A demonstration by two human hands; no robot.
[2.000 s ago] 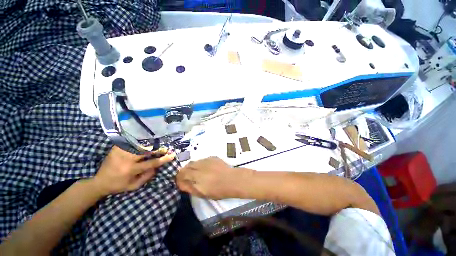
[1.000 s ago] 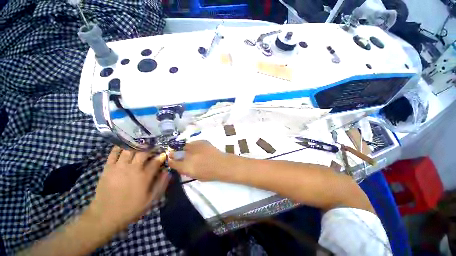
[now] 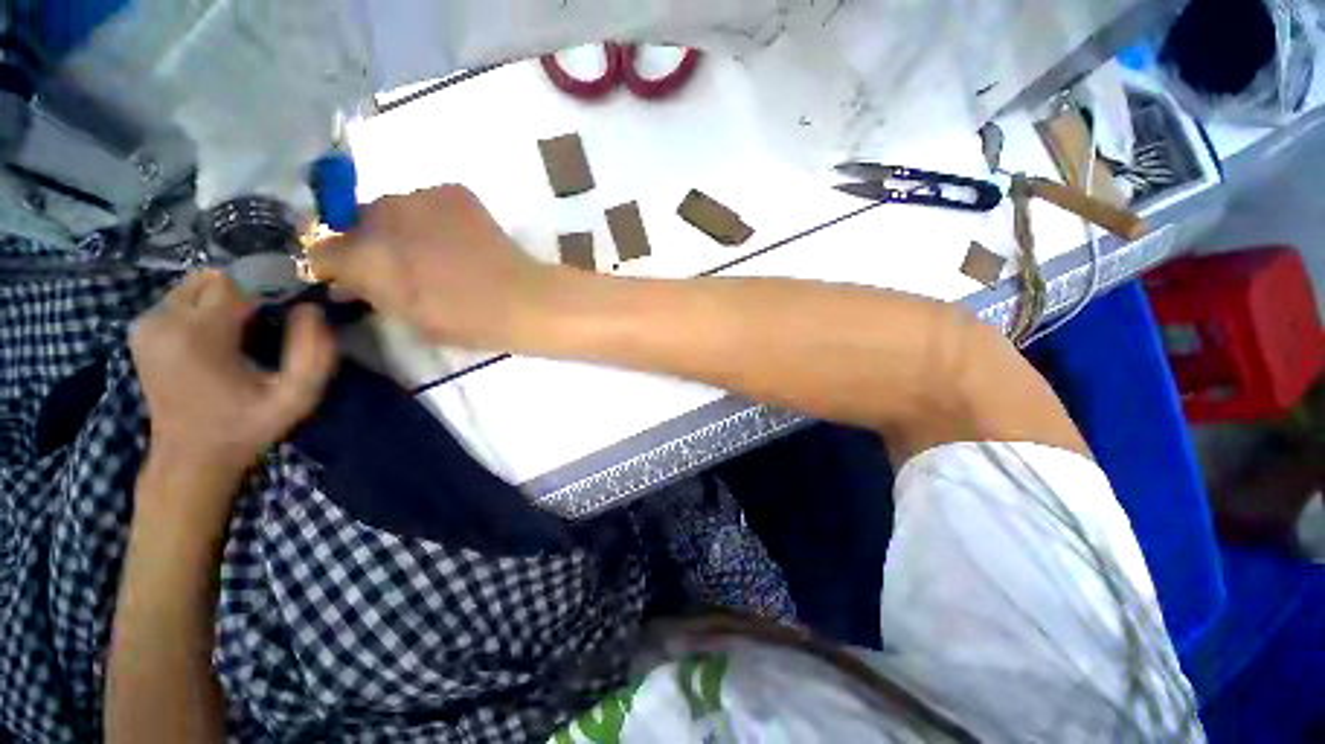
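Note:
Black-and-white checked fabric (image 3: pixel 363 581) lies over the left side and hangs over the table's front edge. Black fabric (image 3: pixel 414 458) lies along its upper edge and runs up to my hands. My left hand (image 3: pixel 225 364) pinches the black fabric between thumb and fingers, just left of the needle area. My right hand (image 3: pixel 436 262) is at the needle area, its fingertips close to the lit presser foot; what lies under them is hidden. The sewing machine's metal parts (image 3: pixel 247 230) show blurred behind my hands.
Red-handled scissors (image 3: pixel 657 73) lie at the back. Several small brown pieces (image 3: pixel 567 166) lie on the white table. Black snips (image 3: pixel 923 186) lie to the right, beside an accessory tray (image 3: pixel 1163 160). A blue crate (image 3: pixel 1141 436) and a red stool (image 3: pixel 1235 334) stand at right.
The view has moved closer and lower, so the machine head's top is out of sight and the scissors show. My left hand has changed from lying flat to pinching black fabric, more of which shows.

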